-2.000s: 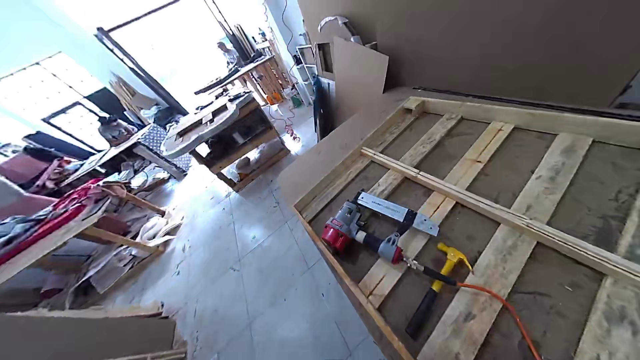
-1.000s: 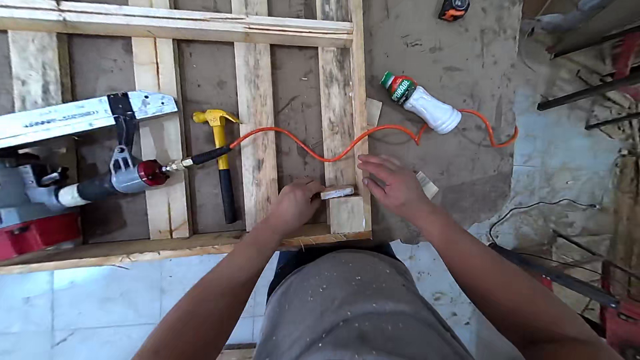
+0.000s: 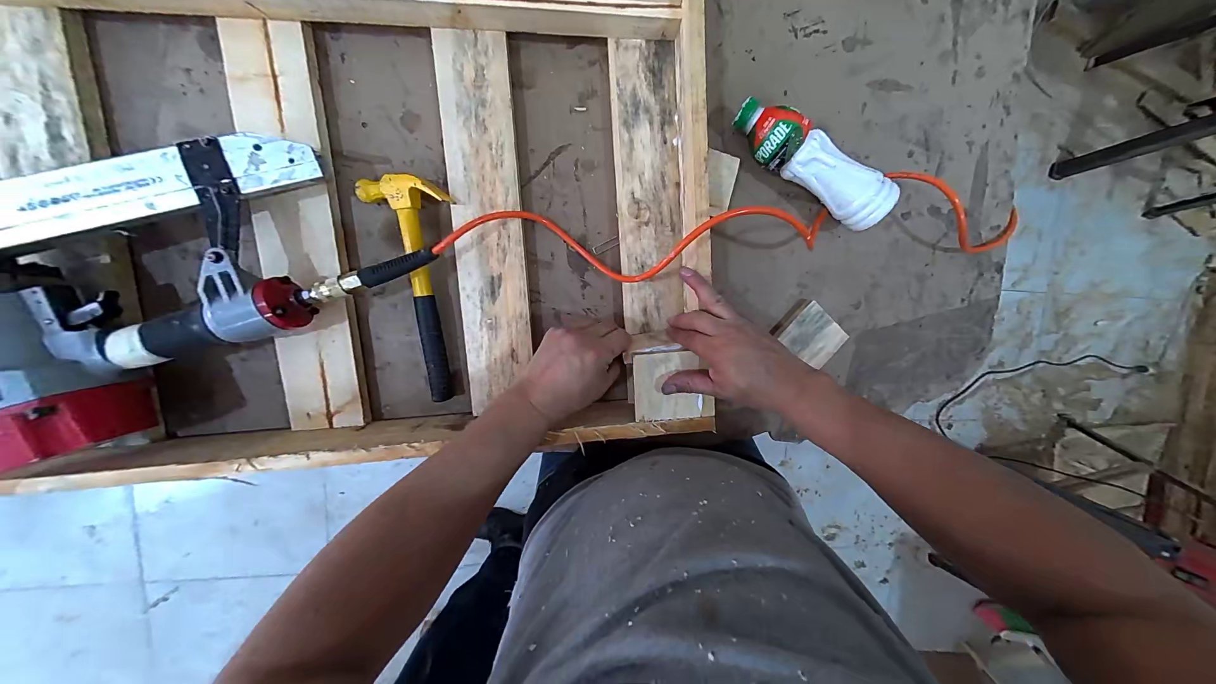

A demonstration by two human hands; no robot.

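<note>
A wooden frame with slats has a small square wood block (image 3: 660, 388) in its near right corner, with a thin wood piece (image 3: 655, 344) along the block's far edge. My left hand (image 3: 578, 366) has its fingers curled at the left end of the thin piece. My right hand (image 3: 727, 351) lies over the block and the frame's right rail (image 3: 696, 142), thumb on the block and forefinger stretched out. A yellow claw hammer (image 3: 418, 285) with a black grip lies left of my hands. Farther left is a pneumatic nailer (image 3: 228, 313) joined to an orange air hose (image 3: 570, 249).
A plastic bottle (image 3: 841, 180) lies on the board right of the frame, touching the hose. Two wood offcuts lie beside the right rail, one (image 3: 812, 334) near my right hand. Metal bars (image 3: 1130, 147) stand at the far right.
The view has swung from the workshop down to the frame corner. Since one second ago, my right hand has moved left onto the block and thin piece.
</note>
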